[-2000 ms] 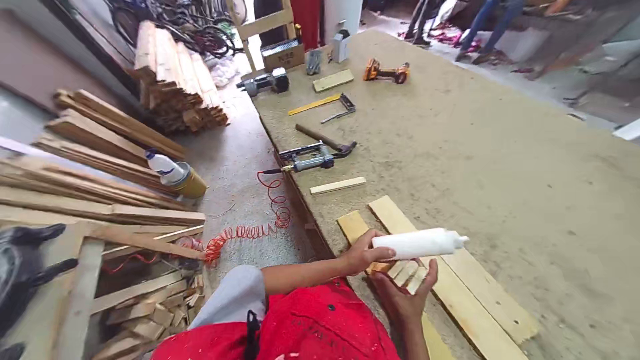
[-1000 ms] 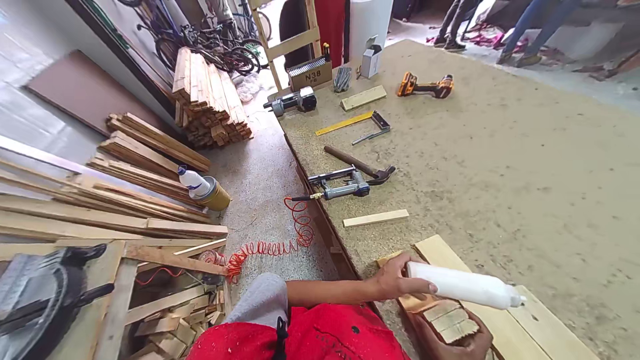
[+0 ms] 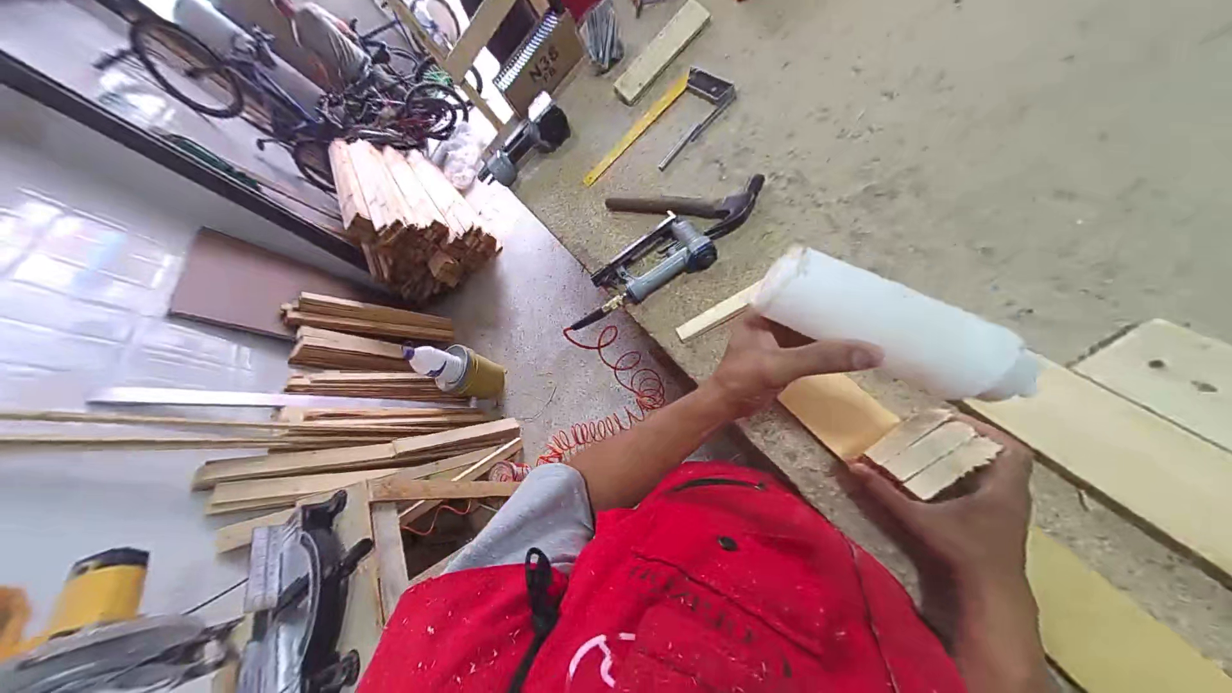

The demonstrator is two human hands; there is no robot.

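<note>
My left hand is closed around a white plastic squeeze bottle, tilted with its nozzle end toward the lower right. Just below the nozzle, my right hand grips several short wooden blocks side by side, their end faces up. Beneath my hands a wooden board lies near the edge of the workbench, with more boards to the right. A thin wood strip rests beyond my left hand. Farther along the edge are a pneumatic stapler or nailer and a claw hammer.
On the workbench, a try square and wood piece lie farther off. A coiled red air hose hangs beside its edge. Stacked lumber, a yellow container and a miter saw stand left.
The bottle stays in my left hand, and its nozzle end now points more downward, close to the blocks. My right hand still holds the blocks. The view has turned toward the left.
</note>
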